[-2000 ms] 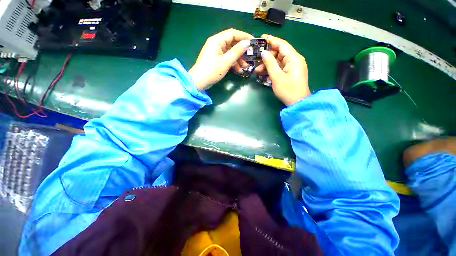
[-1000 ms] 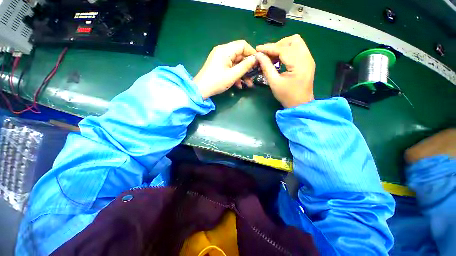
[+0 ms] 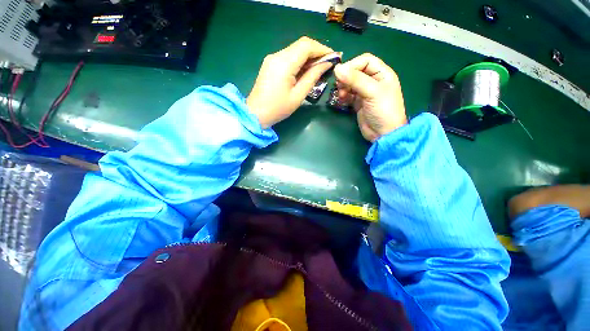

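My left hand [image 3: 284,81] holds a small black device housing [image 3: 331,59] between thumb and fingers, tilted on edge and mostly hidden by them. A dark piece with a silvery face [image 3: 316,90] hangs just below my left fingertips. My right hand [image 3: 372,90] has thumb and index finger pinched at the housing's right edge. Another small dark piece with shiny parts [image 3: 337,98] shows beneath my right fingers. Whether these pieces are joined cannot be told.
A solder wire spool [image 3: 480,88] stands right. A small black block [image 3: 355,19] sits at the white strip [image 3: 440,33]. Small dark units [image 3: 488,13] lie beyond it. A black bench unit [image 3: 123,32] and red leads [image 3: 61,103] are left, a blister tray [image 3: 22,207] lower left. Another person's arm [image 3: 553,213] is right.
The housing has turned from face-up to edge-on in my fingers. My right hand has closed into a pinch beside it. The units beyond the strip have shifted left.
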